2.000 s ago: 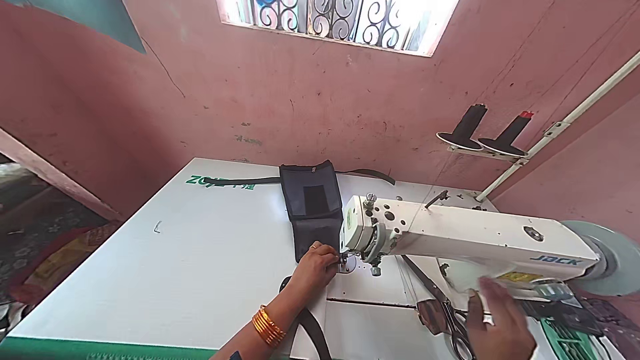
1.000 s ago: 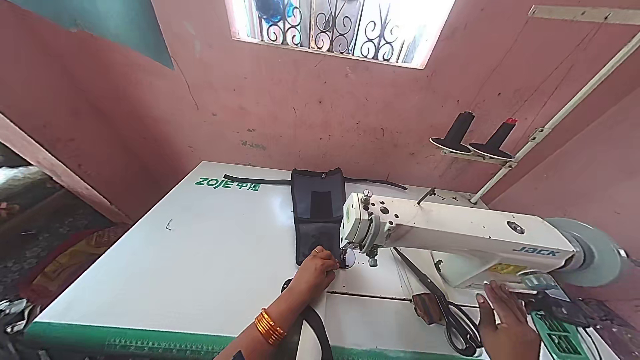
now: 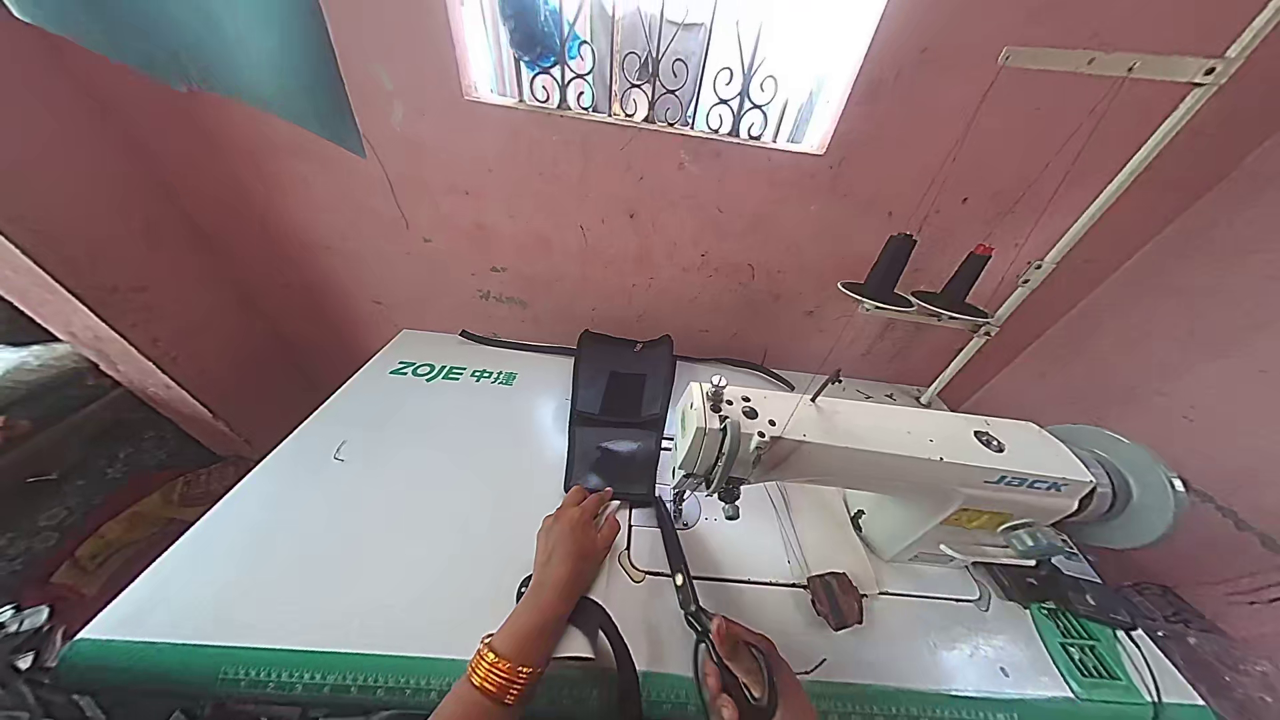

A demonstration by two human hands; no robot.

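Note:
A flat black fabric piece with a clear-looking lower panel [image 3: 622,415] lies on the white sewing table, left of the sewing machine's needle area. My left hand [image 3: 575,545], with bangles at the wrist, grips its near edge. My right hand [image 3: 750,675] holds black-handled scissors [image 3: 685,585] by the loops; their blades point to the fabric's lower right corner. Whether the blades touch it I cannot tell. Black straps [image 3: 520,345] extend from the fabric's far part to both sides. A black strap [image 3: 612,645] curves beside my left forearm.
The white Jack sewing machine [image 3: 900,445] stands on the right, its handwheel [image 3: 1125,485] at the far end. A brown item [image 3: 836,600] lies near it. Two thread cones [image 3: 890,270] stand on a rack behind. A green tray [image 3: 1085,655] sits at the right edge.
My right hand has moved left from beside the machine's base and now holds the scissors, which lay on the table before. The fabric's near edge has shifted slightly away from the needle area.

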